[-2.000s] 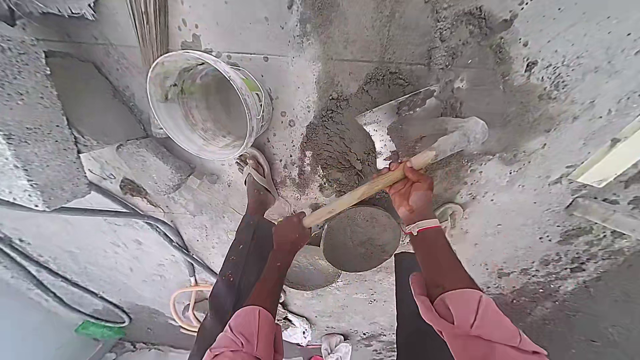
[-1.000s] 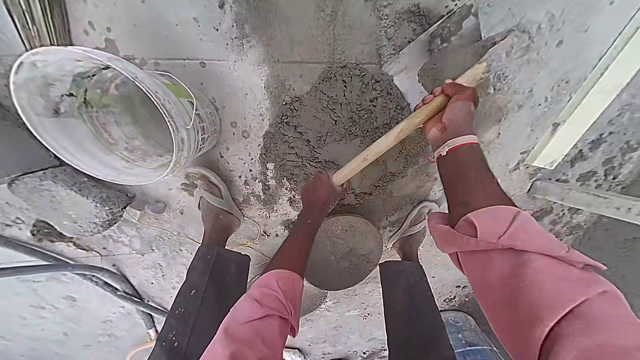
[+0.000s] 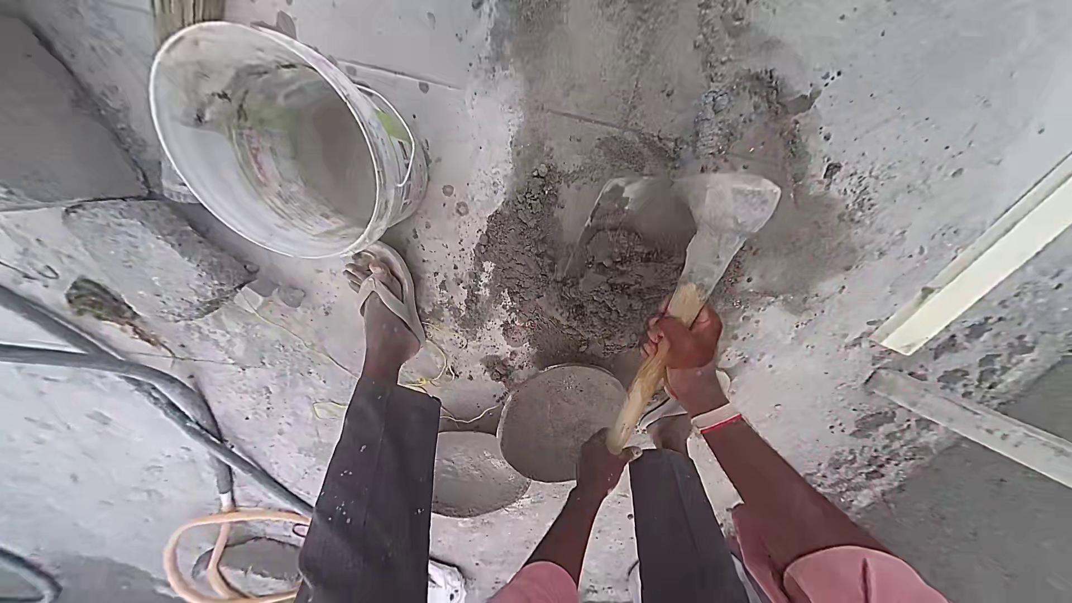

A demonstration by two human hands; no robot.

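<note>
Both my hands grip the wooden handle of a hoe [image 3: 645, 381]. My right hand [image 3: 687, 339] is closed around it near the mortar-smeared metal head [image 3: 729, 205], and my left hand [image 3: 605, 462] holds its lower end. The broad blade lies against a patch of wet grey mortar [image 3: 536, 251], partly sunk in or hidden by it. Just left of my left hand is a round mortar-coated pan [image 3: 557, 419], overlapping a second round pan [image 3: 477, 473].
A white plastic bucket [image 3: 398, 180] stands at upper left beside my sandalled foot [image 3: 385, 293]. Dark hoses [image 3: 159, 377] and an orange hose [image 3: 176, 544] lie at left. Flat stone slabs [image 3: 159, 251] are near the bucket. Pale metal bars [image 3: 980, 260] lie at right.
The hoe's handle now points more steeply up the view, and my left hand has come closer to my body, beside the round pan. The view has shifted.
</note>
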